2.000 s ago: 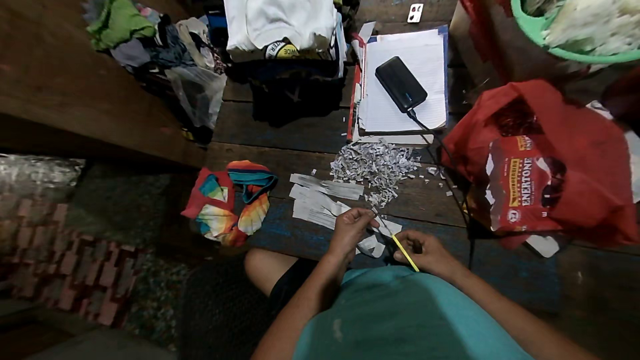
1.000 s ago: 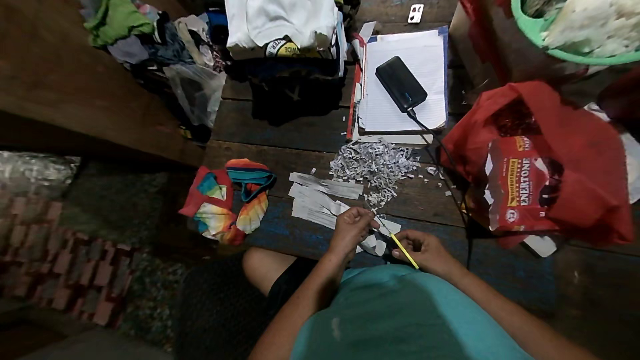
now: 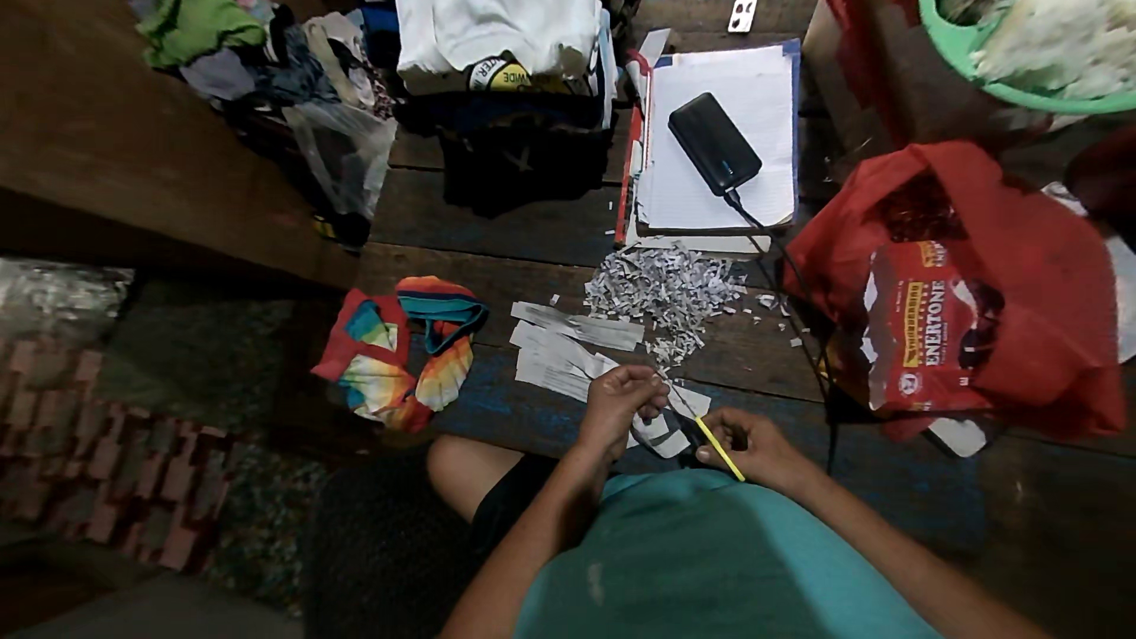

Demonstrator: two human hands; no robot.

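My right hand (image 3: 750, 444) holds a thin tool with a long yellow part (image 3: 719, 448); its dark, narrow end points up and left toward my other hand. The tool's exact kind is hard to tell. My left hand (image 3: 624, 399) has its fingertips pinched together at what looks like a narrow paper strip, mostly hidden. Printed paper strips (image 3: 555, 359) lie flat on the dark wooden boards left of that hand, and more white paper pieces (image 3: 661, 437) lie between and below the hands. Just beyond them is a heap of small paper snippets (image 3: 666, 288).
A black power bank (image 3: 715, 144) with a cable rests on a lined notebook (image 3: 772, 191). At right are a red bag (image 3: 1056, 293) and a green basin (image 3: 954, 62). Folded clothes (image 3: 506, 35) stand at the back; a colourful cloth (image 3: 359, 368) lies at left.
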